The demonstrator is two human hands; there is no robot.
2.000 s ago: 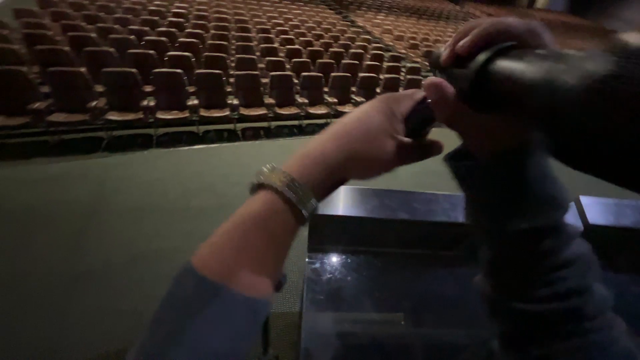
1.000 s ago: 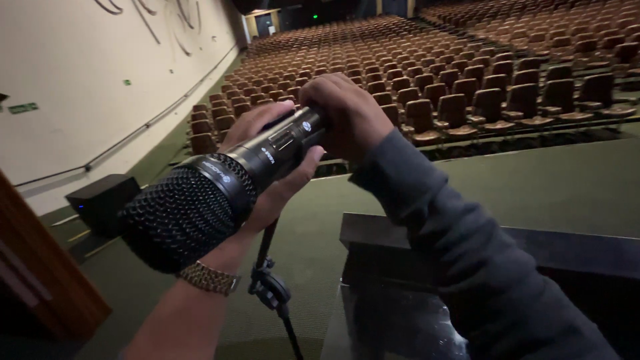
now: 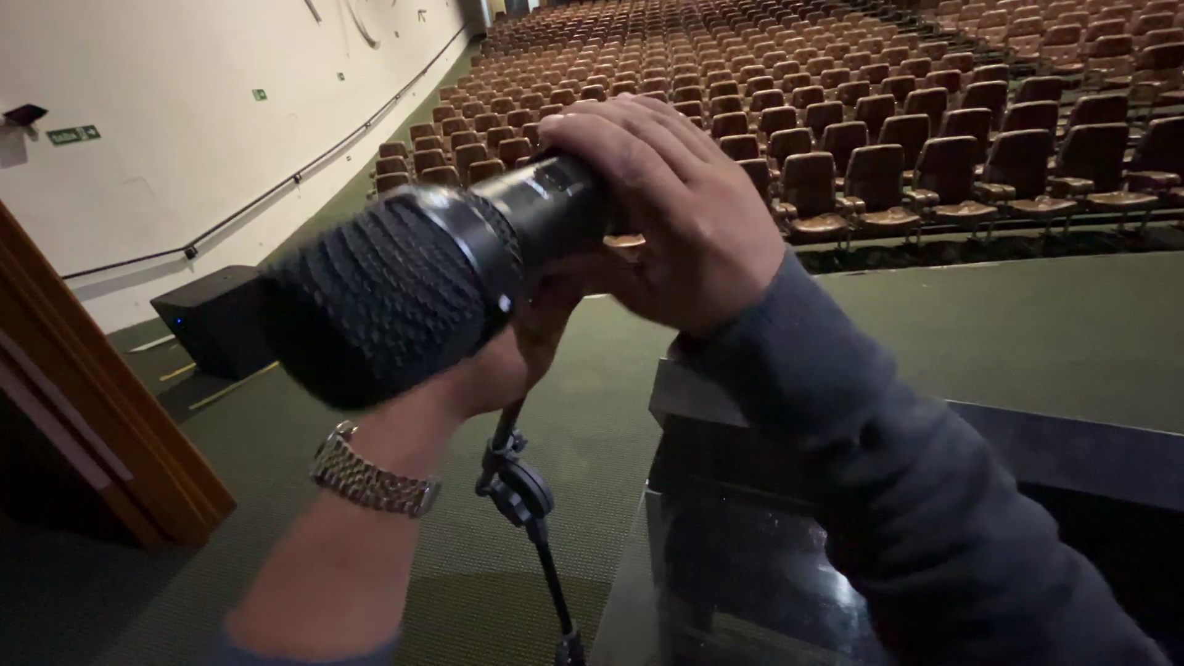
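A black handheld microphone (image 3: pixel 546 203) points its mesh head (image 3: pixel 379 296) toward me at left of centre. My right hand (image 3: pixel 675 203) grips the handle from above, near its far end. Under the microphone is my left hand (image 3: pixel 518 351), with a metal-band watch on the wrist; its fingers are mostly hidden behind the microphone, around the top of the stand. The black microphone stand (image 3: pixel 518 490) runs down from there, with a clamp joint partway along it. Where the microphone meets its holder cannot be seen.
A glossy black surface with a raised ledge (image 3: pixel 1064 453) lies at lower right. A black loudspeaker (image 3: pixel 213 314) stands on the floor at left, near a wooden panel (image 3: pixel 111 398) and a wall handrail (image 3: pixel 296 176). Rows of brown seats (image 3: pixel 809 190) fill the background.
My right hand has moved from the middle of the handle toward its far end and covers more of it. Two seconds ago both hands were farther right; the view has since swung left.
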